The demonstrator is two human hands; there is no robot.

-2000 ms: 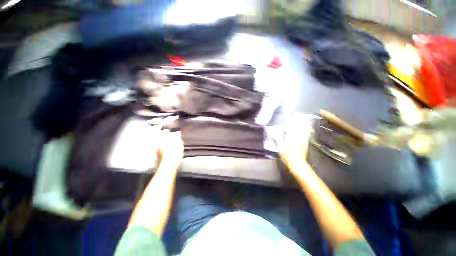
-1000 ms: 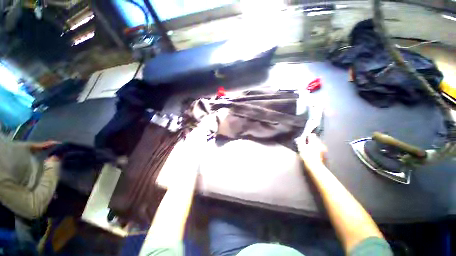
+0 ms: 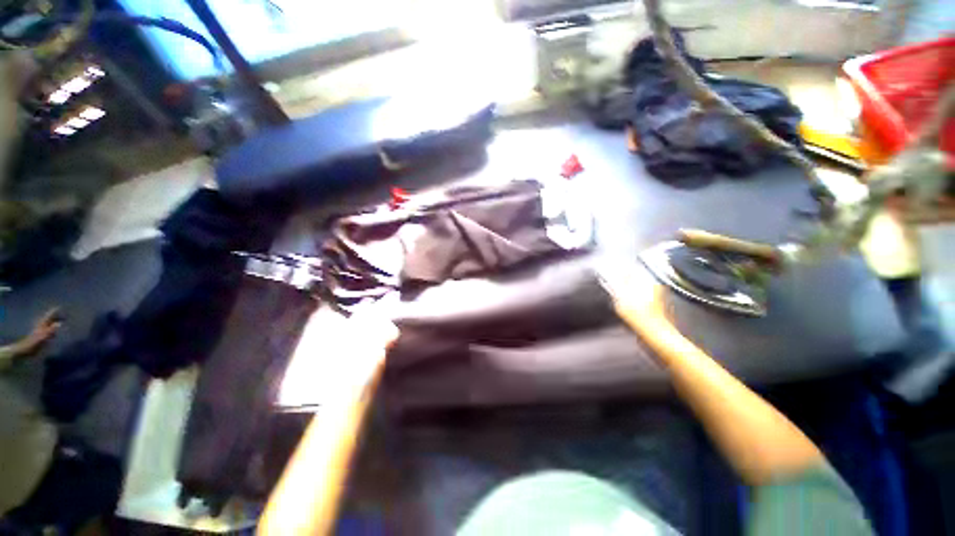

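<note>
A dark brown garment panel (image 3: pixel 492 319) spans between my hands at the table's front, blurred. My left hand (image 3: pixel 375 319) holds its left end and my right hand (image 3: pixel 631 293) holds its right end; the fingers are washed out by glare. Behind it lies a rumpled brown bundle (image 3: pixel 461 236) with a pale patch at its right end. The steam iron (image 3: pixel 712 277) rests on the table right of my right hand, its wooden handle on top. A pile of brown pieces (image 3: pixel 236 387) hangs over the table edge at left.
A long dark blue padded shape (image 3: pixel 335 152) lies at the back. Black cloth (image 3: pixel 712 120) is heaped back right, near a hanging hose (image 3: pixel 723 99) and a red basket (image 3: pixel 906 89). Darker cloth (image 3: pixel 178 283) lies at left. Another person's hand (image 3: pixel 40 333) shows at far left.
A brown panel is now stretched between my hands, where the table's front showed bare one second ago. My hands have come a little toward the front edge. The view has swung right.
</note>
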